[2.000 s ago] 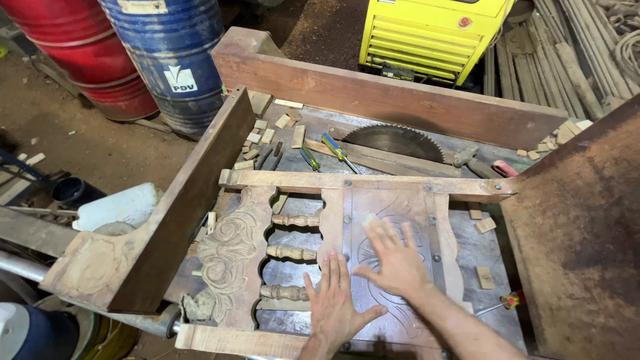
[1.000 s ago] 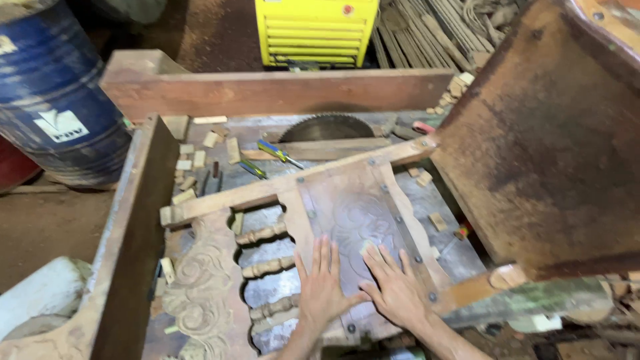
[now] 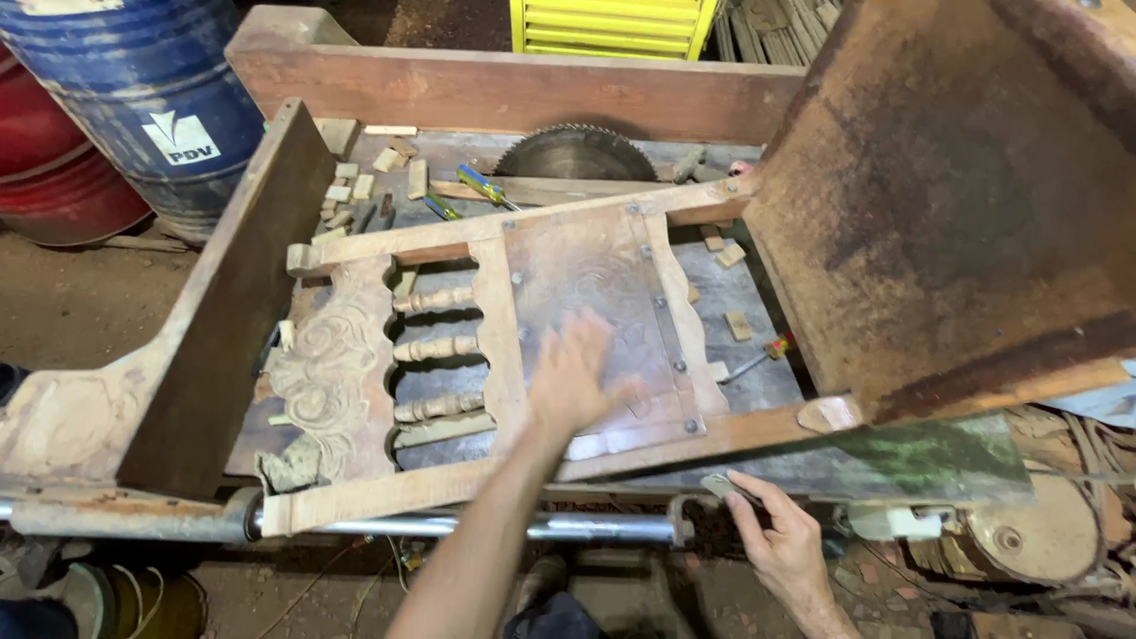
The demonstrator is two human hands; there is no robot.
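A carved wooden chair back (image 3: 355,497) with turned spindles (image 3: 439,348) lies on the bench, its brown seat panel (image 3: 967,195) rising at the right. Between the rails is an embossed panel (image 3: 577,257), probably leather, edged with round studs. My left hand (image 3: 577,373), blurred, is over this panel, fingers apart and holding nothing. Off the near rail, my right hand (image 3: 781,532) pinches a small greyish folded piece (image 3: 717,485), perhaps sandpaper, between thumb and fingers.
A circular saw blade (image 3: 577,153) stands up through the bench behind the chair back. Screwdrivers (image 3: 480,183) and small wood blocks (image 3: 418,179) lie about. Upright boards (image 3: 524,93) stand at the back and left (image 3: 235,302). A blue drum (image 3: 191,98) and a yellow louvred case (image 3: 612,27) are beyond.
My right hand has left the embossed panel and moved to the near side of the rail. My left hand has moved further over the panel. The chair has turned on the bench since the first frame.
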